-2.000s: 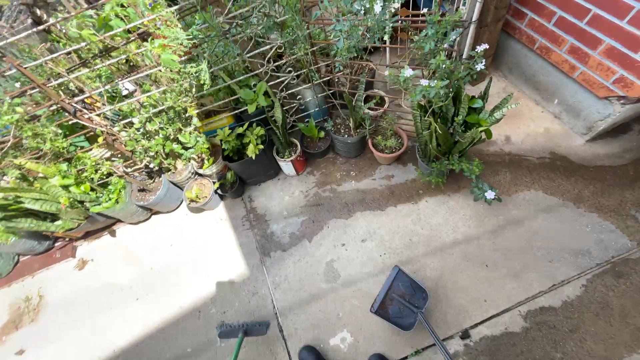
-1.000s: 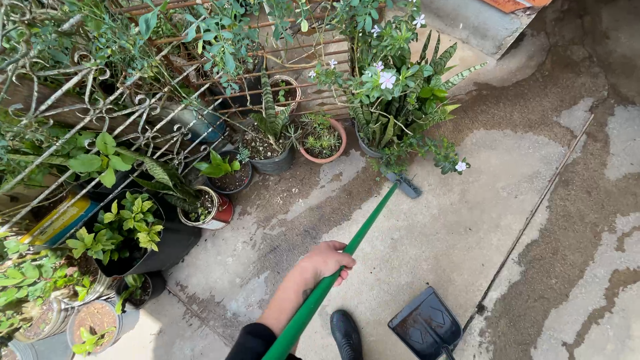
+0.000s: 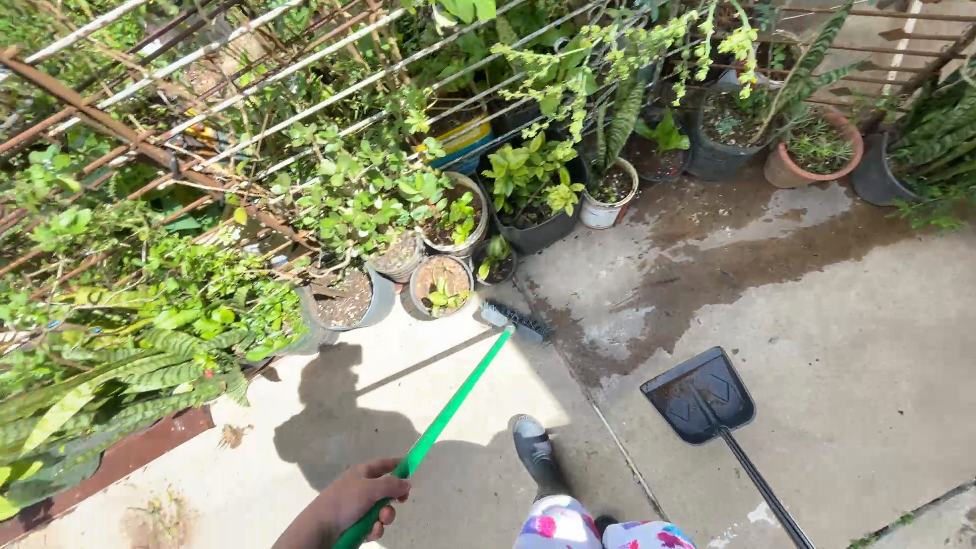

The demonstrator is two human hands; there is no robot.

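My left hand [image 3: 362,499] grips the green handle [image 3: 450,415] of a broom, coming in from the bottom left. Its grey head with dark bristles [image 3: 515,320] rests on the concrete beside a small pot with a seedling [image 3: 442,286] and a small black pot [image 3: 494,261]. To the right, a black long-handled dustpan [image 3: 701,396] lies on the concrete, its handle running out at the bottom edge. My right hand is out of view.
Potted plants line a metal fence [image 3: 305,84], among them a terracotta pot [image 3: 816,149] and a white-and-red pot [image 3: 610,194]. Damp soil [image 3: 686,282] marks the concrete. My boot [image 3: 537,454] is between broom and dustpan.
The broom head has moved from beside the flowering plant to the small pots farther left. My left hand stays closed on its handle. The view has swung left.
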